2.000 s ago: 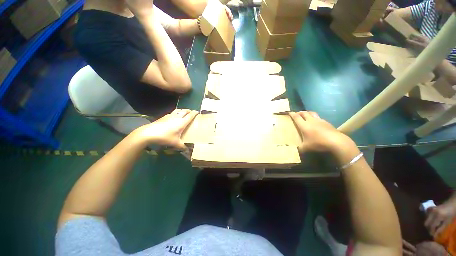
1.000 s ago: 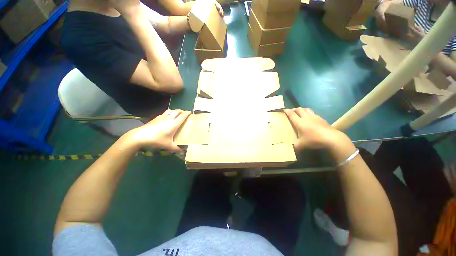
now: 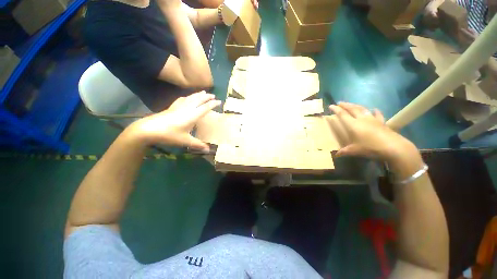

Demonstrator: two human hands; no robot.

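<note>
A brown box blank [image 3: 275,159] lies flat at the near table edge, with layered edges showing beneath its near strip. Its middle is washed out by glare. Notched flaps show at its sides and a rounded strip at its far end. My left hand [image 3: 177,122] is at the left side panel, thumb and fingers apart. My right hand [image 3: 366,133] is at the right side panel in the same way, fingers spread. Neither hand shows a clear grip; contact with the panel ends is hard to tell.
Brown boxes [image 3: 309,34] stand beyond the blank. A person in a dark top [image 3: 128,49] sits at the left, near blue shelving [image 3: 32,109]. A pale round post [image 3: 444,82] slants at the right, beside more cardboard [image 3: 436,54]. Another person's striped sleeve [image 3: 477,15] shows far right.
Both hands have loosened and moved outward from the side panels, with fingers more spread. The blank keeps its flat layout. The whole view has shifted a little.
</note>
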